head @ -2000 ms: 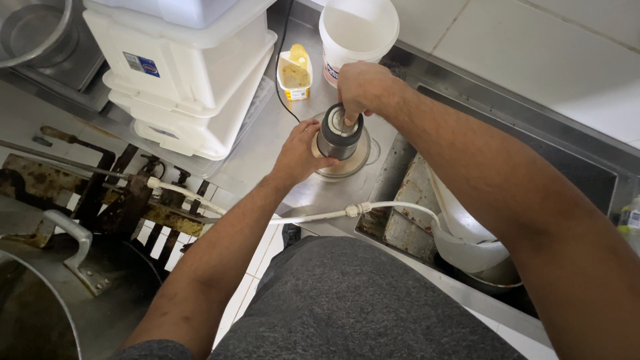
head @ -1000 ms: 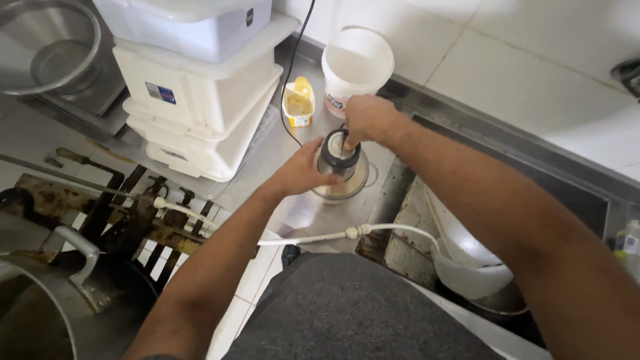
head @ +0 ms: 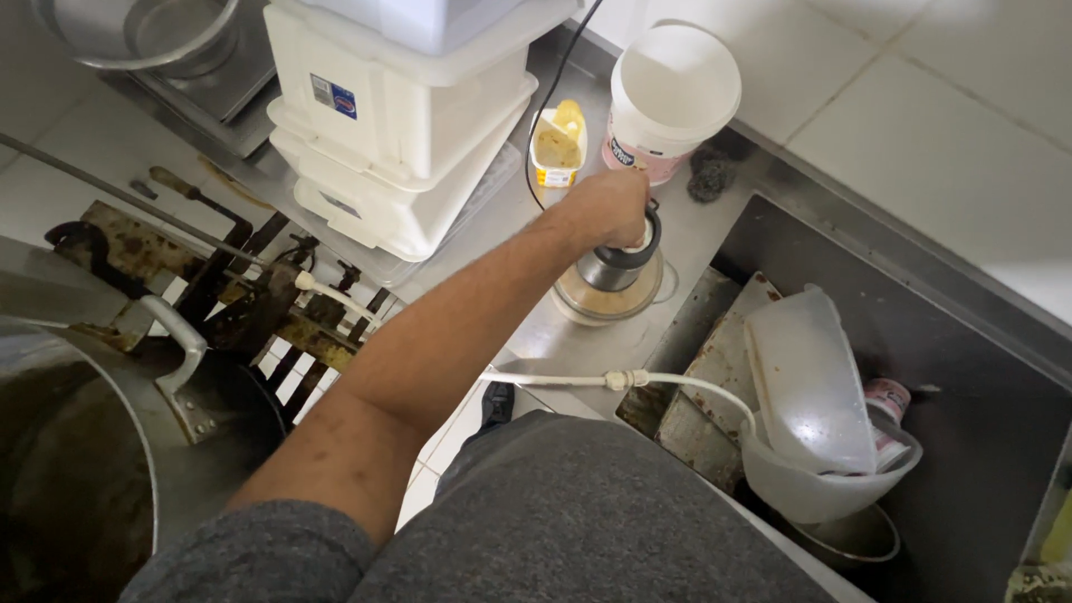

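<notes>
My left hand (head: 615,208) grips the top of a steel cylinder with a black upper ring (head: 613,272); its fingertips are partly hidden at the pale top. The cylinder stands on or in a round vessel with tan contents (head: 578,301), which has a clear loop handle at its right side. A black cord (head: 536,117) runs down behind my left wrist; where it ends is hidden. Beyond the hand are an opened yellow and white tub (head: 559,151) with yellow residue and a white and pink bucket (head: 670,92). My right hand is out of view.
Stacked white plastic bins (head: 377,117) stand at left. A large metal pot (head: 159,452) and rusty burner (head: 226,285) are lower left. The sink (head: 938,335) at right holds translucent containers (head: 804,377). A white hose (head: 569,381) crosses low; dark steel wool (head: 710,176) lies by the bucket.
My left hand has moved from the cylinder's side to its top. My right hand, at the top before, has left the view along with its arm.
</notes>
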